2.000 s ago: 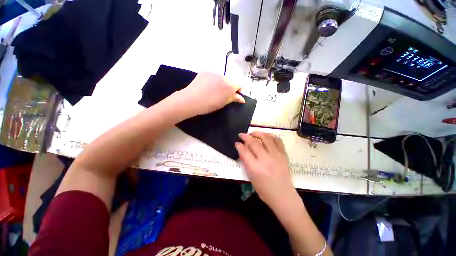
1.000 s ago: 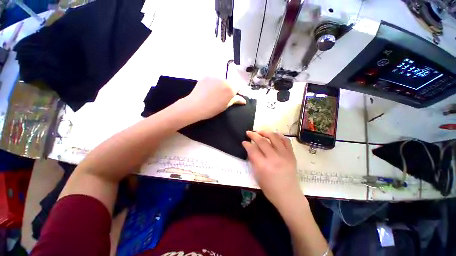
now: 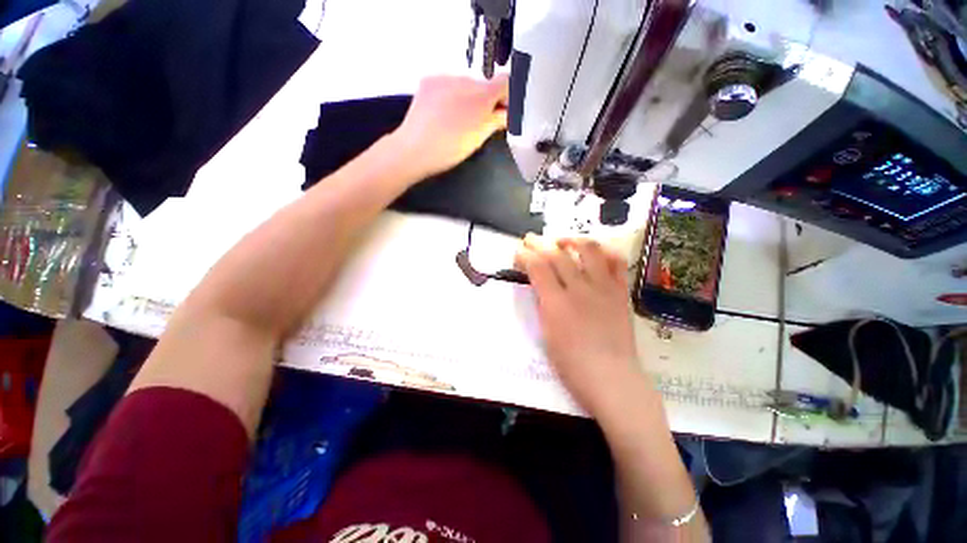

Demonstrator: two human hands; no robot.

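Observation:
A black cut piece point(image 3: 472, 189) lies flat on the white table, its right edge at the needle area of the sewing machine point(image 3: 679, 95). My left hand point(image 3: 456, 119) presses on its upper part, fingertips partly hidden beside the machine head. My right hand point(image 3: 573, 286) lies at its lower right corner, fingertips at the cloth edge just below the presser foot area point(image 3: 573, 175). More black pieces point(image 3: 345, 133) lie under and behind my left wrist. Whether the needle is in the cloth cannot be told.
A fanned black stack point(image 3: 159, 95) lies at the upper left. A lit smartphone point(image 3: 684, 260) lies right of the needle. The control panel point(image 3: 885, 175) is on the machine head. A black scrap point(image 3: 864, 355) and a small slim tool point(image 3: 811, 404) lie at the right.
The black piece and my left hand have moved up, away from me, beside the machine head. My right hand has moved slightly up. A dark slot in the table is now uncovered.

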